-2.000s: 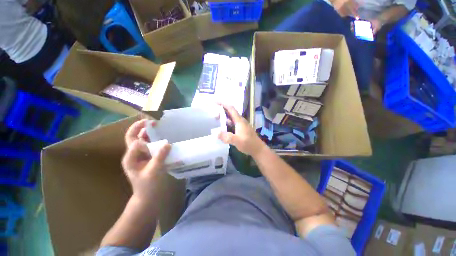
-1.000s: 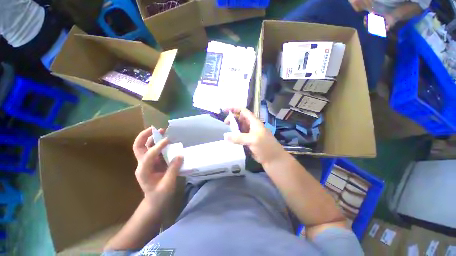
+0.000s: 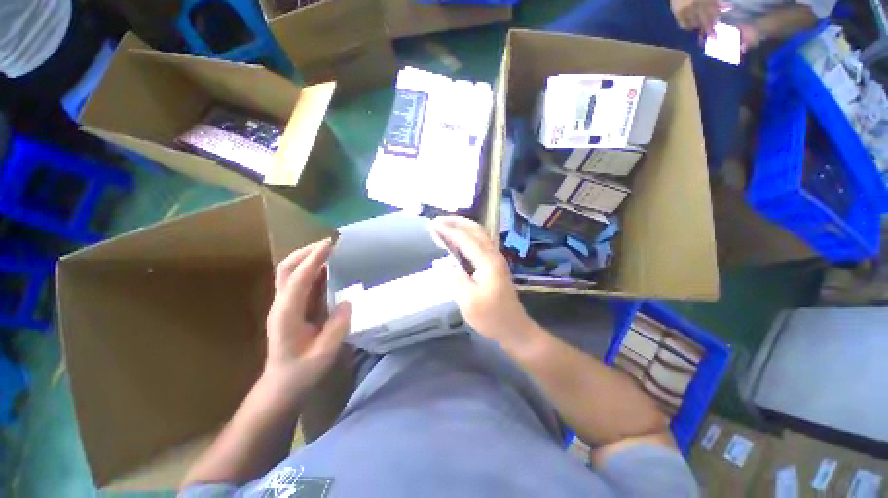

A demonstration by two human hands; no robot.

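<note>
A white product box (image 3: 404,302) is held over my lap, its open end facing up and its large greyish flap standing at the far side. My left hand (image 3: 307,311) grips its left side, with the thumb at the near edge. My right hand (image 3: 479,277) grips its right side, with the fingers over the far right corner. The side flaps are mostly hidden by my hands. A stack of flat box blanks (image 3: 443,141) with a dark text panel lies beyond the box.
A large carton (image 3: 677,224) at right holds white boxes and jumbled blue-grey pieces. An empty carton (image 3: 161,340) stands at left, a smaller open carton (image 3: 209,92) beyond it. A blue crate (image 3: 708,374) is beside my right leg. A person's hand (image 3: 696,14) is at top right.
My hands have closed in along both sides of the box. The side flaps that stood up at its ends no longer show upright. The large far flap still stands.
</note>
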